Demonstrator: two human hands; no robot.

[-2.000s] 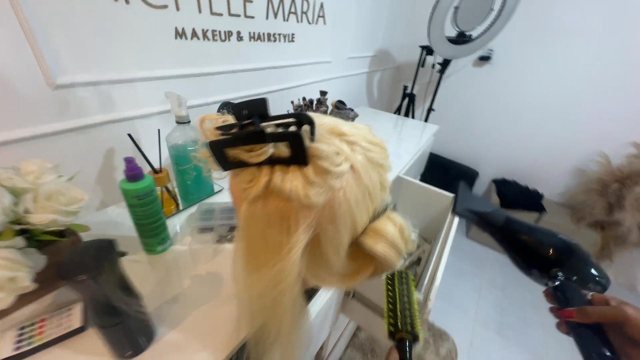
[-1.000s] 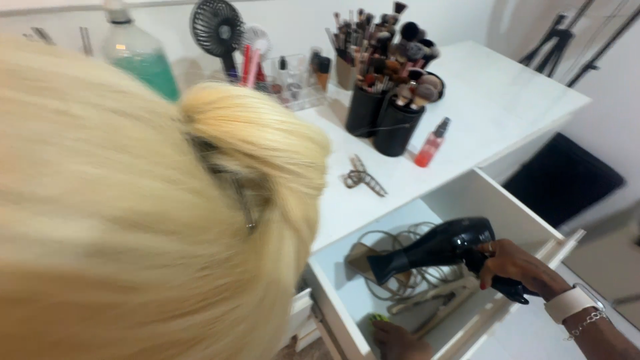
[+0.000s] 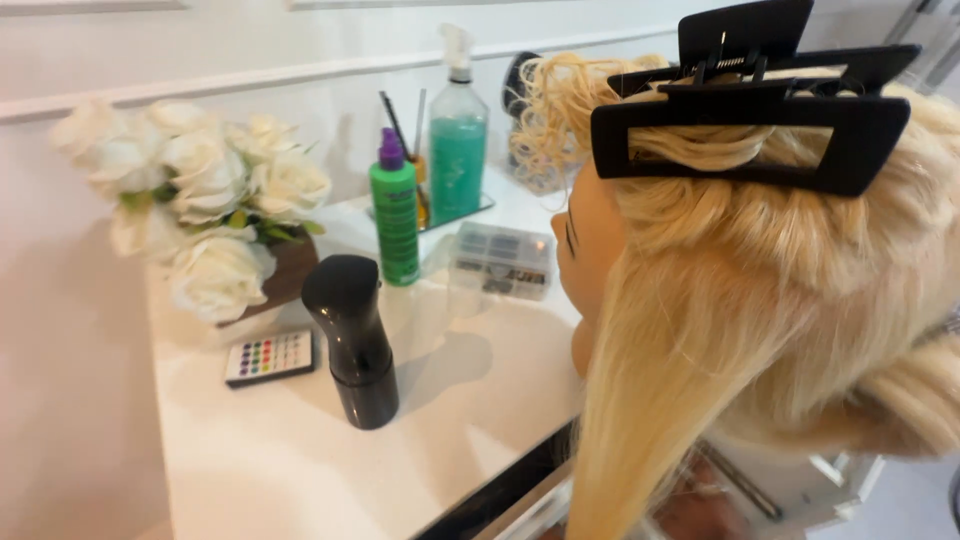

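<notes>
The blonde hair of a mannequin head (image 3: 750, 315) fills the right side, the face turned left. A large black claw clip (image 3: 750, 142) grips the hair on top, and a long straight section hangs down the near side. Behind that hair at the bottom, a blurred brown patch looks like part of a hand (image 3: 701, 502); which hand it is and what its fingers do cannot be told. A slim metal tool or clip (image 3: 742, 480) lies beside it. A sliver of similar colour shows at the bottom edge, left of the hanging hair. No hair dryer or round brush is visible.
On the white table (image 3: 247, 457) stand a black spray bottle (image 3: 352, 345), a green bottle with purple top (image 3: 395, 210), a teal-filled spray bottle (image 3: 457, 150), a clear compartment box (image 3: 502, 259), white flowers (image 3: 210, 172) and a small colour palette (image 3: 270, 356). An open drawer (image 3: 832, 480) shows below the head.
The view has swung strongly left from the drawer to the table's flower end. The hair dryer, held in my right hand over the drawer one second ago, is out of sight.
</notes>
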